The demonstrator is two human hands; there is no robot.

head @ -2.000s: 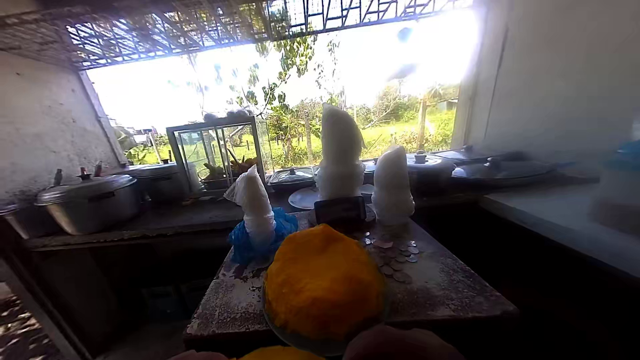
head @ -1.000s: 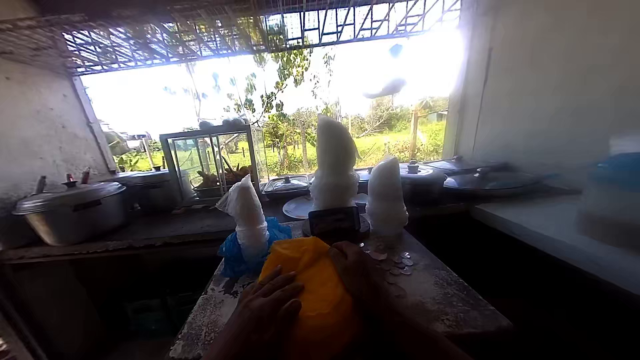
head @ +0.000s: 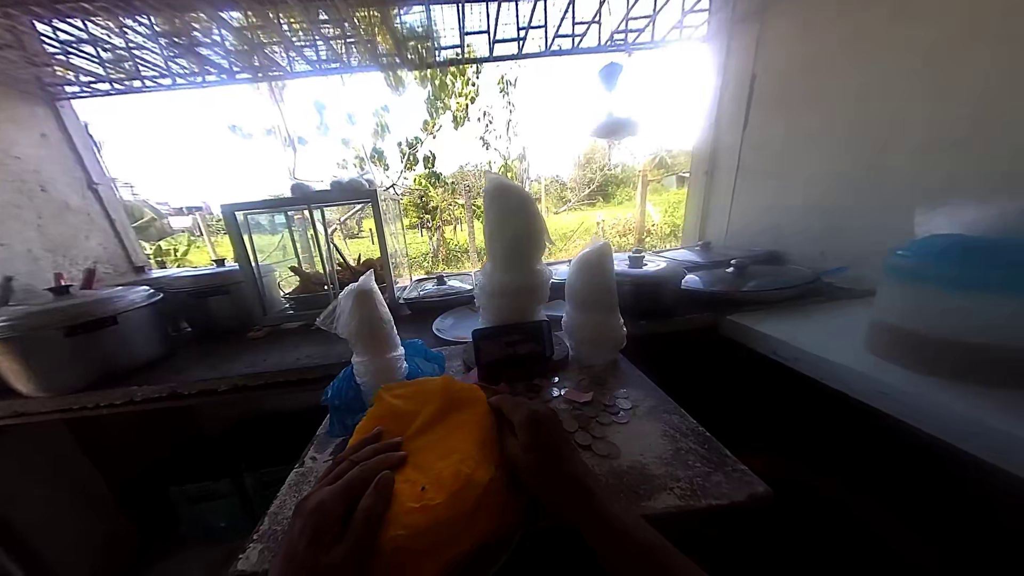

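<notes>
A mound wrapped in orange-yellow cloth or plastic (head: 436, 464) stands at the near edge of a worn tabletop (head: 680, 456). My left hand (head: 348, 500) lies against its left side, fingers stretched over the surface. At the upper right side of the mound is my right hand (head: 532, 436), its fingertips in shadow; whether they pinch the covering I cannot tell. Beyond them a dark phone (head: 514, 350) leans upright. Scattered coins (head: 600, 424) lie to the right of it. Around the phone stand three stacks of translucent plastic bags (head: 512, 248), the left one beside a blue plastic bag (head: 344, 400).
Lidded metal pots (head: 80, 340) line the left counter beside a glass display case (head: 312, 256). A plate (head: 458, 323) and more lidded pans (head: 748, 276) stand behind the table. On the right counter (head: 840, 360) sits a blue-topped container (head: 956, 296).
Two seconds ago my hands were mostly below the mound at the bottom edge. They have come up onto its left and right sides, and the mound's outline looks different.
</notes>
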